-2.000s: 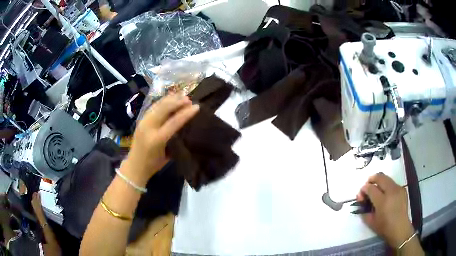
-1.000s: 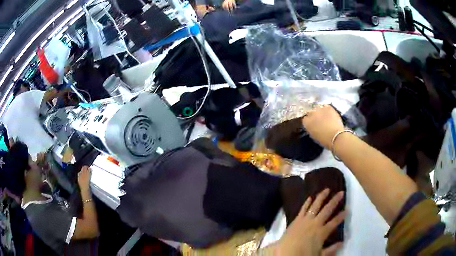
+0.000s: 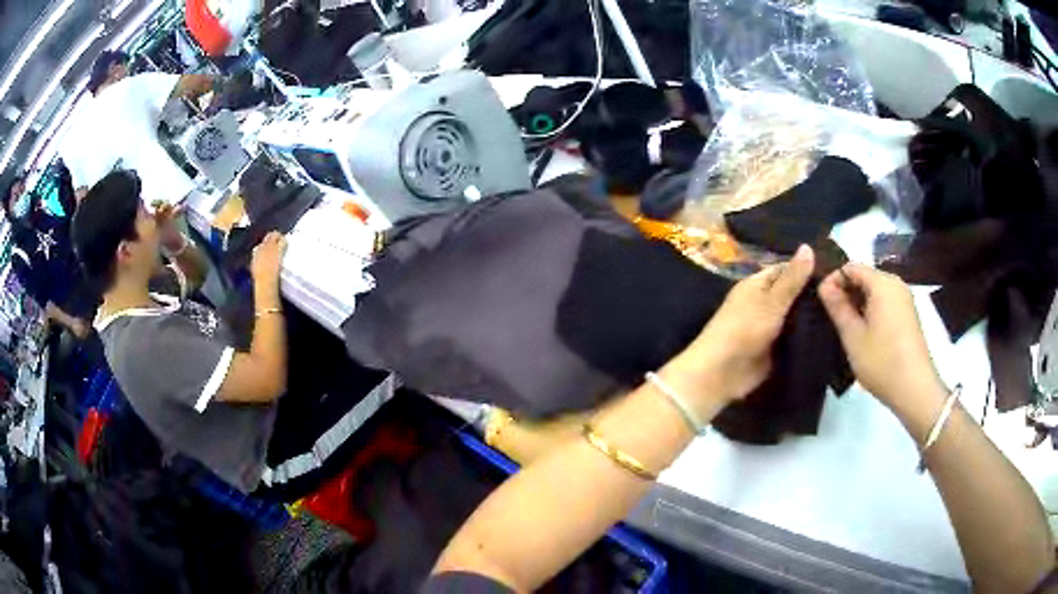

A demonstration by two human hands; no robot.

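My left hand (image 3: pixel 754 319) is closed on small dark brown fabric pieces (image 3: pixel 789 389), which hang down over the white table. My right hand (image 3: pixel 864 313) is close beside it, its thumb and fingertips pinching the top edge of the same brown fabric. Its palm is hidden, so I cannot tell what else it holds. A dark rounded piece (image 3: pixel 806 209) lies behind my hands by the plastic bag. A large grey-and-black fabric piece (image 3: pixel 499 302) is draped left of my left hand.
A clear plastic bag (image 3: pixel 772 70) stands behind. Dark fabric (image 3: pixel 980 174) is piled at the right. A grey machine motor housing (image 3: pixel 435 145) is at the back left. A person (image 3: pixel 174 337) sits at the left. The sewing head is cut off at the right edge.
My left hand has lifted brown pieces from the table. My right hand has come back from the bag to meet it. The dark rounded piece now lies by the bag. The view has shifted left and down.
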